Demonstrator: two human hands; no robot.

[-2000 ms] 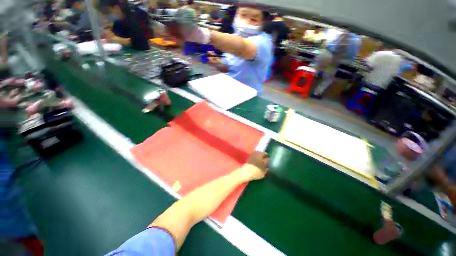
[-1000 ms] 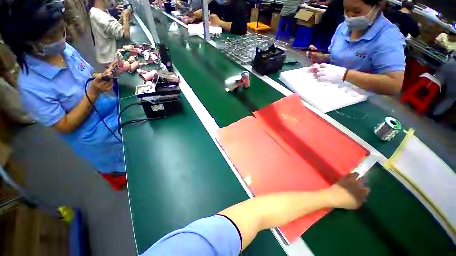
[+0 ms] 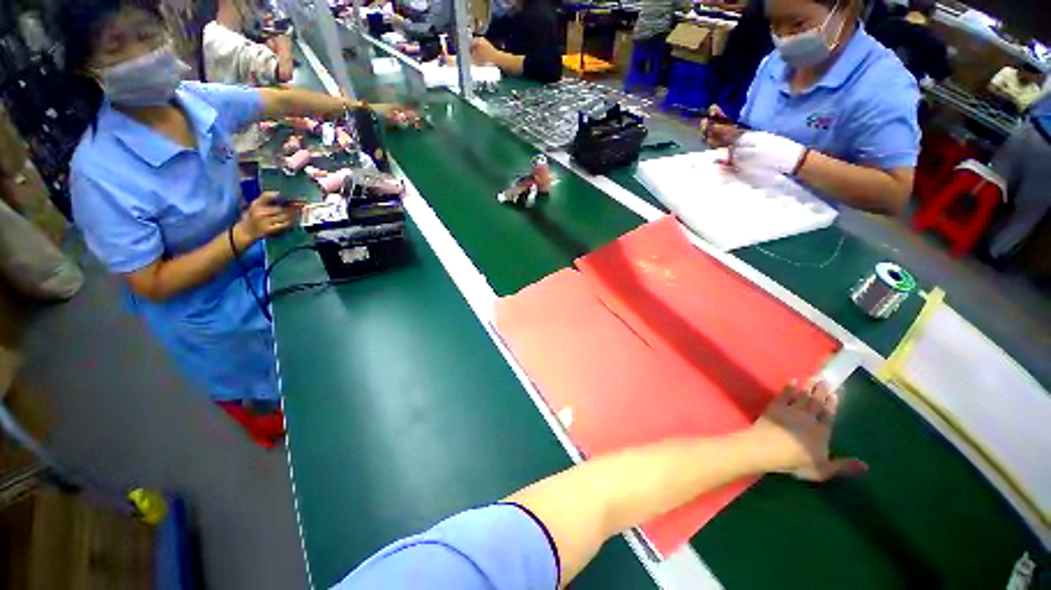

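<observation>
A large red mat (image 3: 645, 357) lies over a flat board on the green conveyor, with a dark band of shadow and a crease across it. My left hand (image 3: 807, 436) is palm down at the mat's right end, by the pale rail. Its fingers are apart, with one digit stretched over the green belt, and no object shows in it. My bare forearm crosses the mat's near right part. My right hand is not in view. A pink unit (image 3: 528, 182) lies on the belt beyond the mat.
A black box (image 3: 357, 236) and pink parts stand by a person at left. Across the belt another person works over a white board (image 3: 738, 202). A wire spool (image 3: 884, 290) and yellow-edged board (image 3: 980, 398) lie at right. A metal post rises at the back.
My left hand stays at the mat's right end, but its fingers have spread. The view turned left earlier. The person at left has stretched an arm over the belt.
</observation>
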